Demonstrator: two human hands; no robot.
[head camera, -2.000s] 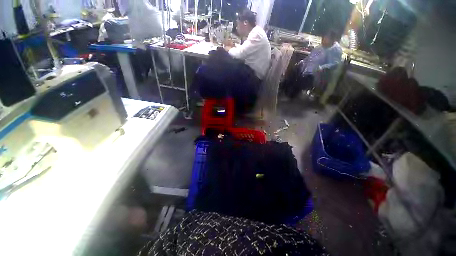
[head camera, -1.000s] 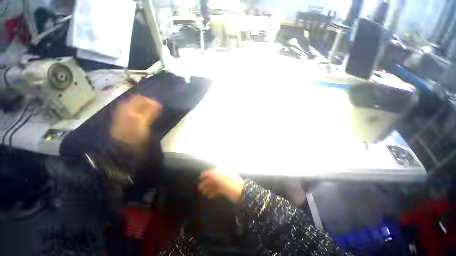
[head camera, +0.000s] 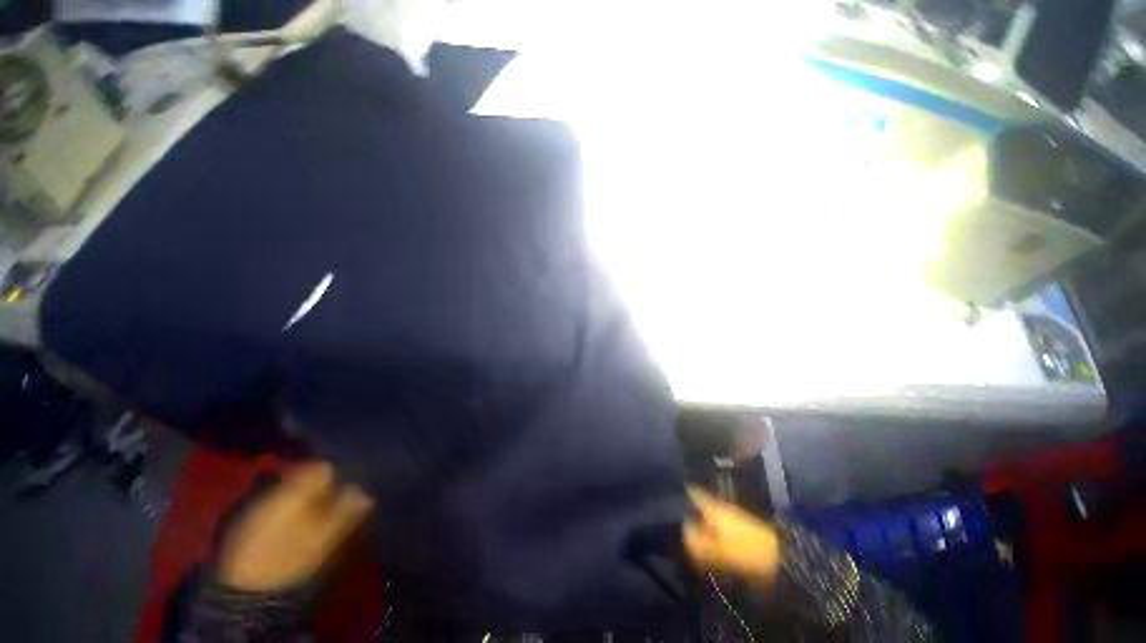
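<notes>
A large dark navy cloth piece (head camera: 465, 327) lies over the left part of the white machine table (head camera: 779, 339) and hangs over its front edge towards my lap. My left hand (head camera: 292, 525) grips its lower left edge. My right hand (head camera: 731, 538) holds its lower right edge. Both hands are blurred and the fingertips are partly hidden. A thin white mark (head camera: 309, 302) shows on the cloth. The sewing machine (head camera: 993, 226) stands at the right of the table; its needle area is lost in glare.
A second cream machine (head camera: 57, 119) is at the far left. A red basket (head camera: 189, 540) is below the cloth at lower left. A blue basket (head camera: 911, 540) and another red basket (head camera: 1087, 540) stand at lower right.
The view has swung from the right-hand baskets back to the table. The dark cloth has come from the table's left towards my lap and spread out. My hands have taken hold of it.
</notes>
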